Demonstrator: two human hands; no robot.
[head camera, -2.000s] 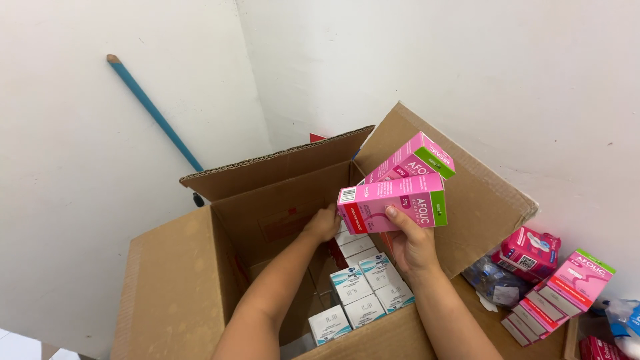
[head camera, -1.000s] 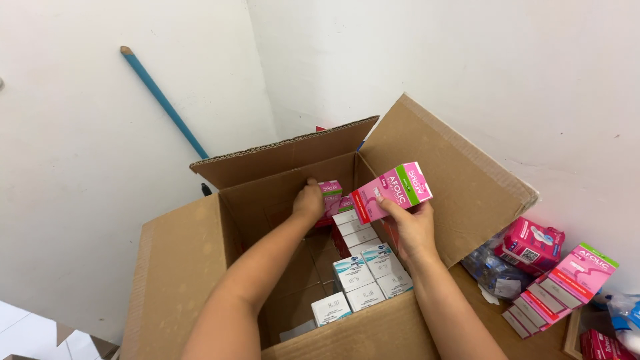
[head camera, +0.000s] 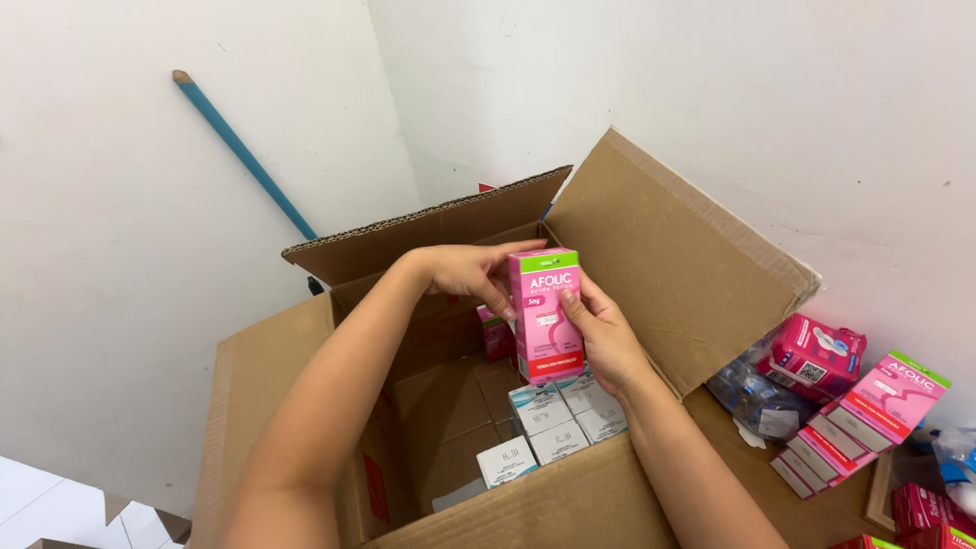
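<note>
My right hand (head camera: 602, 328) grips a pink Afolic medicine box (head camera: 550, 316) with a green top band and a red lower band, upright over an open cardboard carton (head camera: 511, 499). Beside that box's left edge is my left hand (head camera: 476, 274), fingers spread and thumb close to it; whether it touches the box is not clear. Deeper in the carton, below my left hand, stands another pink box (head camera: 496, 333), partly hidden. White and teal medicine boxes (head camera: 562, 438) stand in rows along the carton's near right side.
On the wooden surface right of the carton lie a stack of pink boxes (head camera: 862, 427), a pink packet (head camera: 814, 357) and a clear bag of blue items (head camera: 762, 393). The carton's raised flap (head camera: 679, 259) leans right. A blue pole (head camera: 244, 156) rests against the wall.
My left hand has risen from inside the carton, where it was at a pink box, to the box in my right hand. That box has turned from tilted to upright.
</note>
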